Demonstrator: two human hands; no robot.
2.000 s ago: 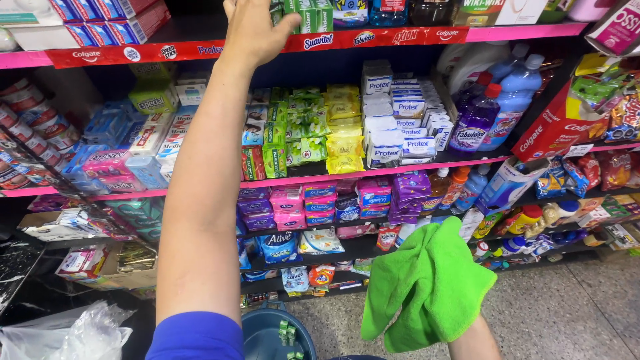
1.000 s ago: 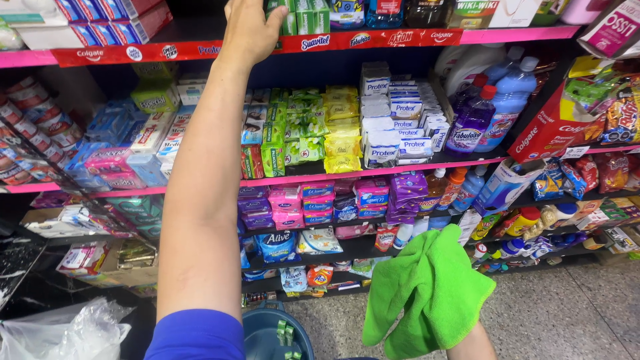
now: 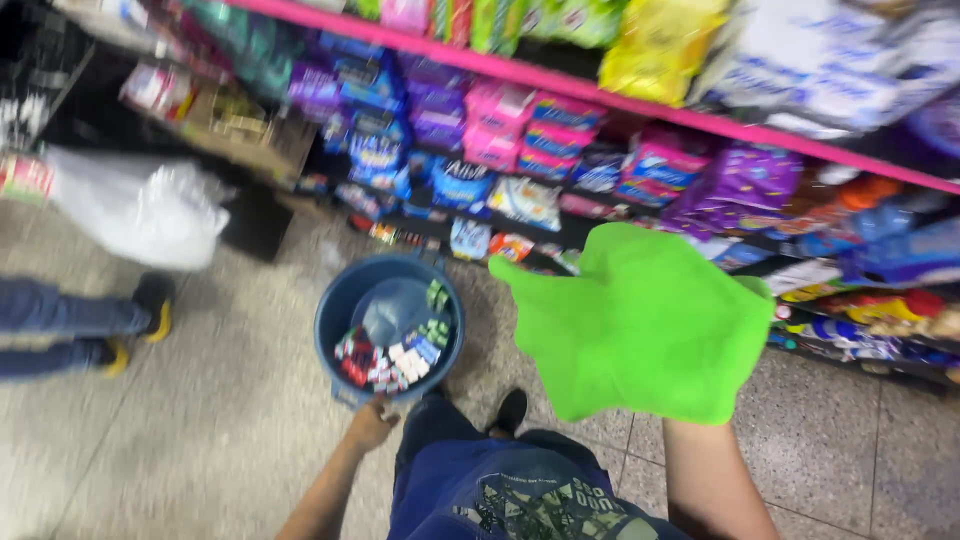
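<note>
A bright green cloth (image 3: 645, 322) hangs over my right hand and covers its fingers, the bare forearm coming out below it. At the lower left, my left hand (image 3: 373, 424) is at the near rim of a round blue plastic tub (image 3: 324, 315); blur hides whether its fingers grip the rim or handle. Inside the tub lie several small green-and-white packs (image 3: 435, 330), red packs (image 3: 357, 358) and white and blue packs (image 3: 411, 363).
Shelves with a pink edge strip (image 3: 517, 69) hold packs of pads and wipes. A cardboard box (image 3: 247, 142) and a white plastic bag (image 3: 165, 217) are at the left. Another person's legs (image 3: 67, 319) stand on the speckled floor at the far left.
My left hand has come down from the green boxes on the upper shelf to the tub's rim. The view has swung down to the floor. The green cloth is still on my right hand.
</note>
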